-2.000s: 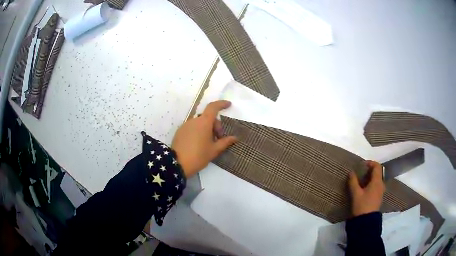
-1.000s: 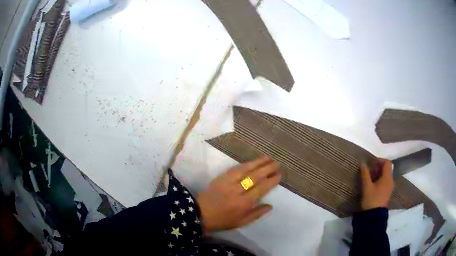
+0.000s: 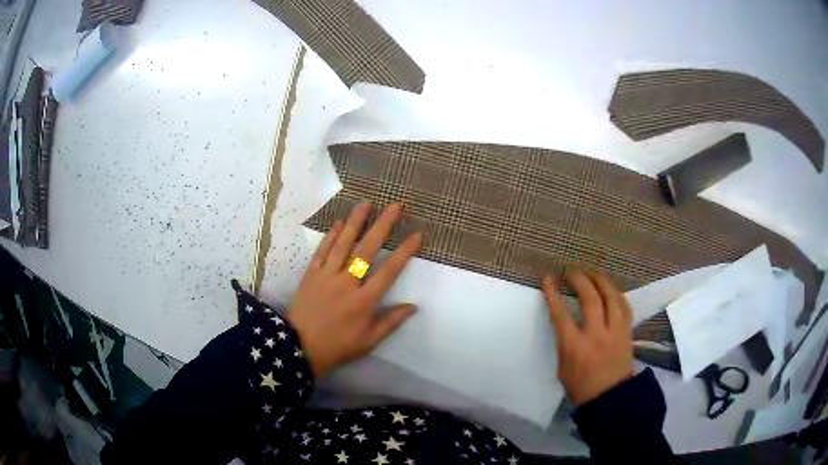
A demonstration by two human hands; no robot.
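Observation:
A large brown checked cloth piece (image 3: 508, 195) lies flat across the middle, notched at its left end, over white paper (image 3: 481, 322). My left hand (image 3: 349, 295) lies with fingers spread, fingertips on the cloth's lower left edge, a gold-coloured ring on one finger. My right hand (image 3: 590, 336) rests fingertips down on the lower edge farther right. Neither hand grips anything visible. A dark grey metal weight (image 3: 708, 168) lies on the cloth's upper right edge.
Curved checked strips lie at upper right (image 3: 717, 100) and at the top (image 3: 359, 45). Black-handled shears (image 3: 726, 389) lie lower right, beside a white template (image 3: 724, 309). A pale blue-white roll (image 3: 86, 62) and folded checked pieces (image 3: 34, 159) are at left.
My left hand has moved left along the cloth's lower edge. My right hand has left the upper right part by the weight for the lower edge. The view has shifted, showing the shears.

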